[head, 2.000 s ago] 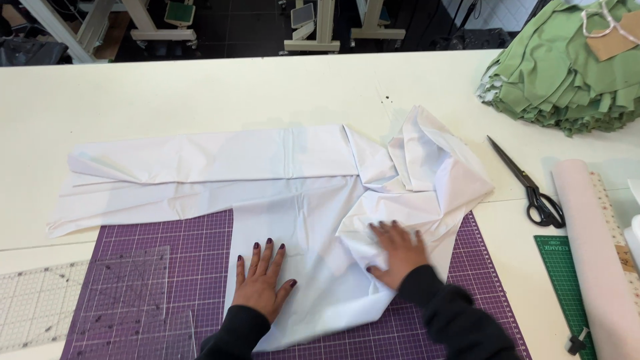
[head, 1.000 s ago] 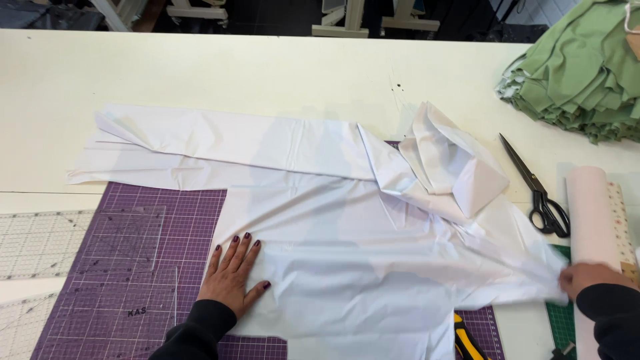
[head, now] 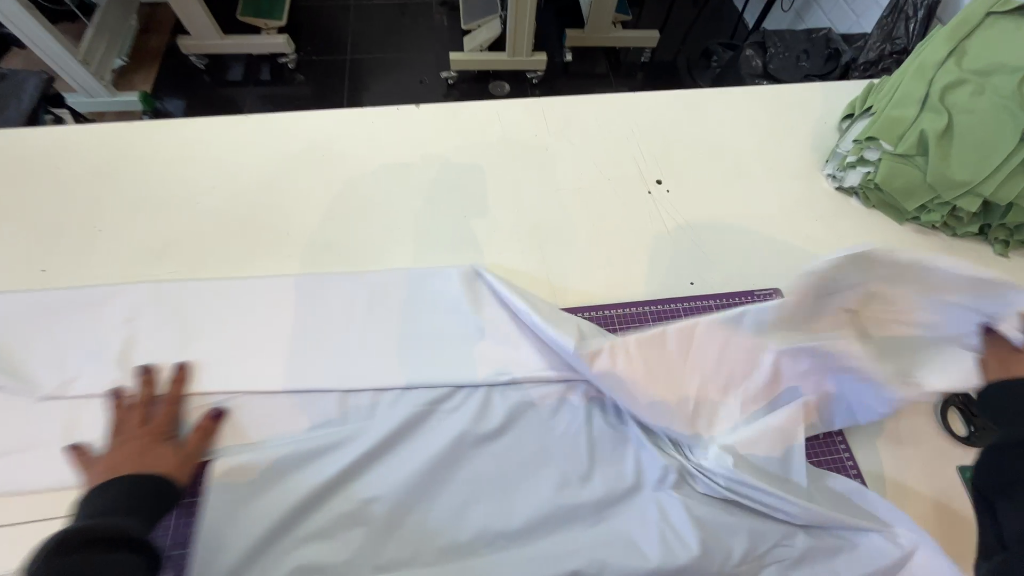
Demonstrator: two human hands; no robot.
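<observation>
White fabric (head: 416, 472) spreads over a purple cutting mat (head: 680, 312), with a long folded band along its upper left. My left hand (head: 144, 432) rests with fingers spread near the lower edge of that band. At the right edge of the view my right hand (head: 1002, 352) is at the end of a raised, twisted length of the fabric, which is blurred; its fingers are partly cut off by the frame. Near my right sleeve, the handles of black scissors (head: 960, 420) show in part.
A stack of green cut fabric (head: 936, 152) lies at the back right of the white table (head: 520, 200). Beyond the far edge are wheeled metal stand legs (head: 512, 40) and black plastic bags (head: 808, 56). A green mat's edge (head: 965, 480) shows at the right.
The bunched fabric on the right is now drawn out toward the right edge. My left hand has moved left, from the body of the fabric to the band. The view has shifted.
</observation>
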